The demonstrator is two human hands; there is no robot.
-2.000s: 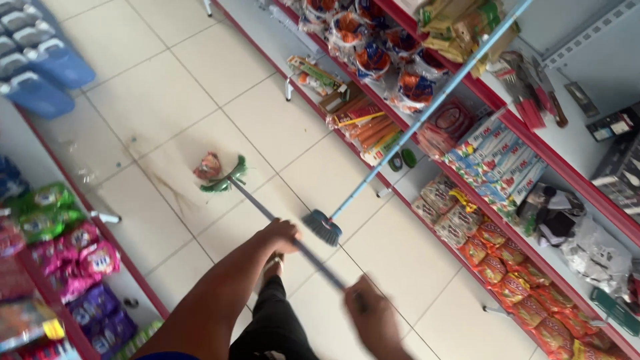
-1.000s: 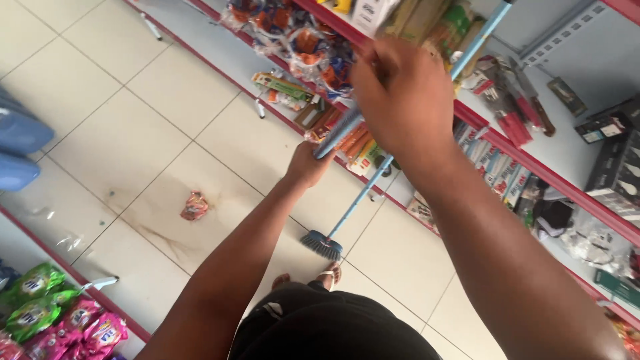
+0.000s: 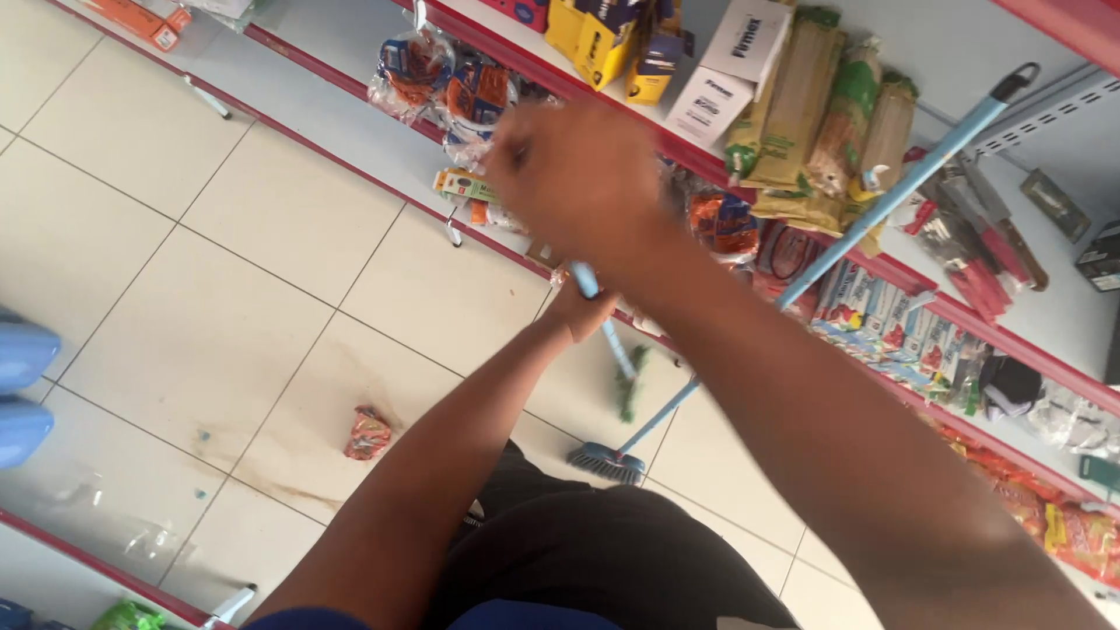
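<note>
My left hand [image 3: 582,311] grips the light-blue pole [image 3: 618,348] of a broom whose green-bristled head [image 3: 632,383] is low beside the right-hand shelving. Above it, my right hand [image 3: 573,171] is blurred and curled at the upper part of that pole; the pole's top is hidden behind it. A second broom with a blue pole [image 3: 892,197] leans against the shelves, its grey-blue head [image 3: 606,462] on the tiles in front of my legs. On the floor left of my forearm lies a crumpled red packet [image 3: 367,433], near brown smears [image 3: 289,490].
Red-edged shelves [image 3: 350,188] with packaged goods run diagonally along the upper right. Knives [image 3: 989,219] lie on one shelf. Another shelf edge [image 3: 96,564] crosses the lower left, with a metal bracket [image 3: 232,605] sticking out. Blue plastic items [image 3: 24,394] stand at the left edge.
The green broom head, beside the red packet two seconds ago, is now near the right shelving. My right hand has risen from low in view. The leaning broom stays at the shelves.
</note>
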